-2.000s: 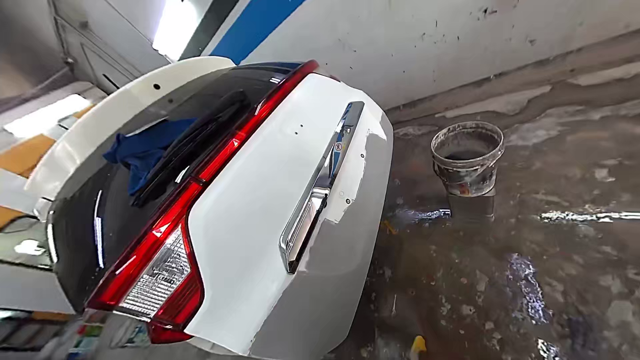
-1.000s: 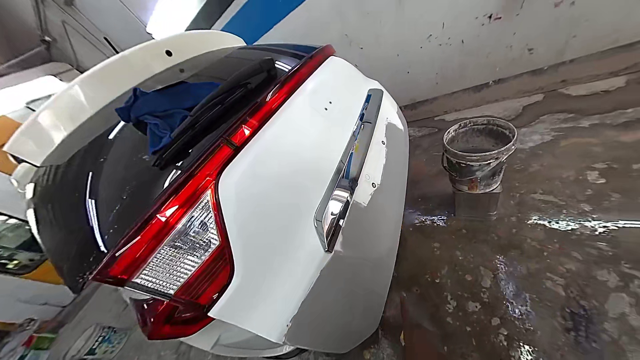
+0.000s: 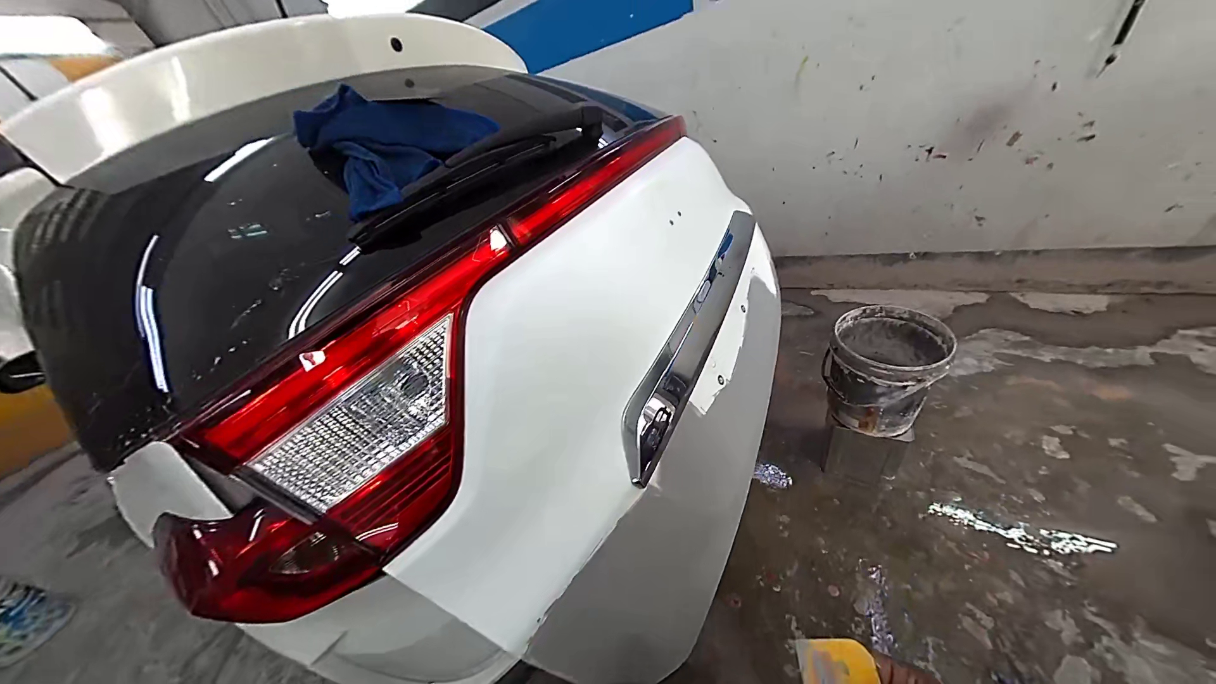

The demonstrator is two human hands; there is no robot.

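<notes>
At the bottom edge, right of centre, part of my right hand shows, its fingers against a yellow block-like object; most of both is cut off. They are low and to the right of a white car tailgate with a grey, matt lower area. The tailgate carries a chrome trim strip and a red and clear tail light. A crumpled blue cloth lies on the dark rear window by the wiper. My left hand is out of view.
A dirty bucket stands on a small block right of the car. The concrete floor looks wet. A stained pale wall runs behind. The white spoiler spans the upper left.
The view has shifted, and the tailgate and tail light look nearer. Fingers now show beside the yellow object at the bottom edge. The blue cloth still lies on the rear window.
</notes>
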